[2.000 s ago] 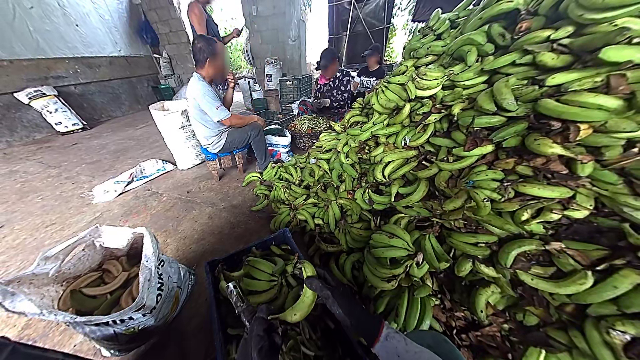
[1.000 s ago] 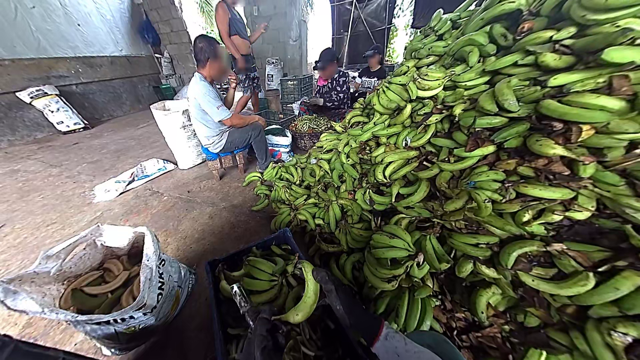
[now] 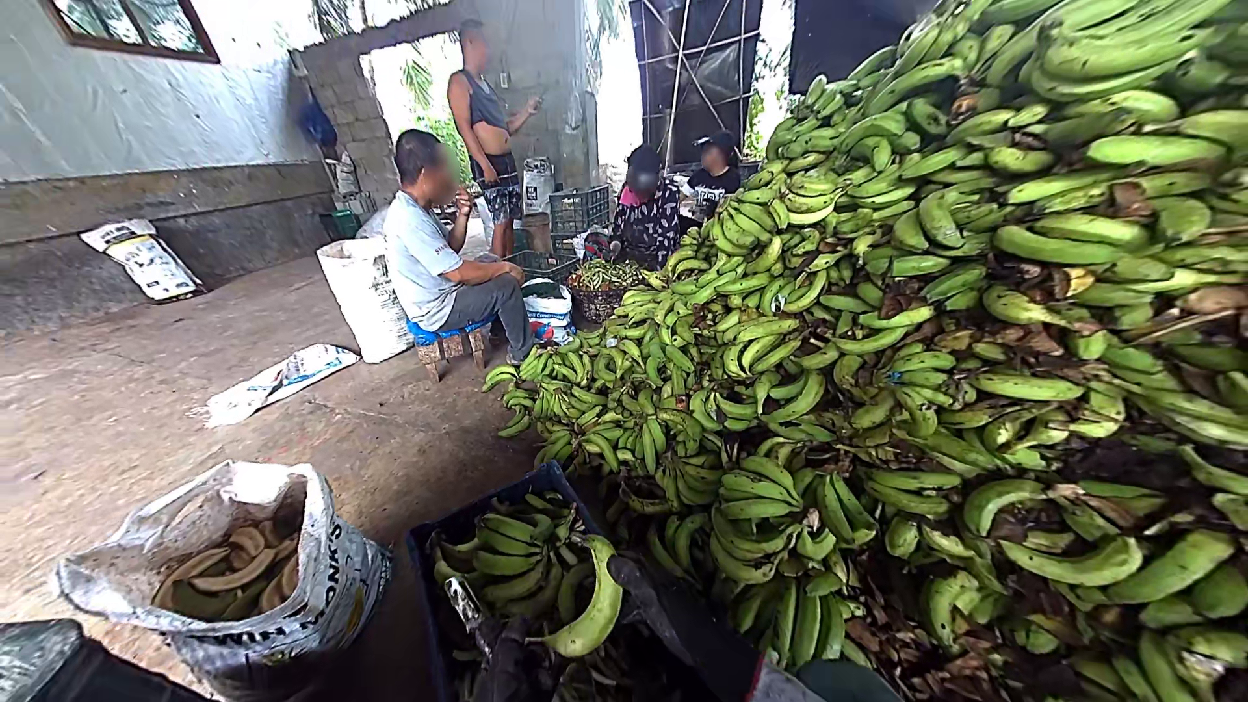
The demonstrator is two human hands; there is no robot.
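My right hand (image 3: 648, 595), in a dark glove, grips a single green plantain (image 3: 595, 609) near its upper end, over a dark blue plastic crate (image 3: 421, 585). At the lower middle is my left hand (image 3: 502, 653), also dark-gloved; a shiny metal tool (image 3: 462, 600), its kind unclear, sticks up from it. The tool lies left of the plantain, in front of a bunch of green plantains (image 3: 512, 551) in the crate. The lower parts of both hands merge with the dark crate interior. A large heap of green plantains (image 3: 877, 341) rises right of the crate.
An open woven sack (image 3: 336, 585) of peeled-looking plantains or peels stands at lower left. An empty sack (image 3: 283, 382) lies on the floor. One person (image 3: 434, 253) sits on a stool, another (image 3: 485, 127) stands, and two more sit behind the heap near a basket (image 3: 600, 292).
The standing person at the back has straightened and shifted position. My hands and the plantain stay in nearly the same place, the plantain turned slightly.
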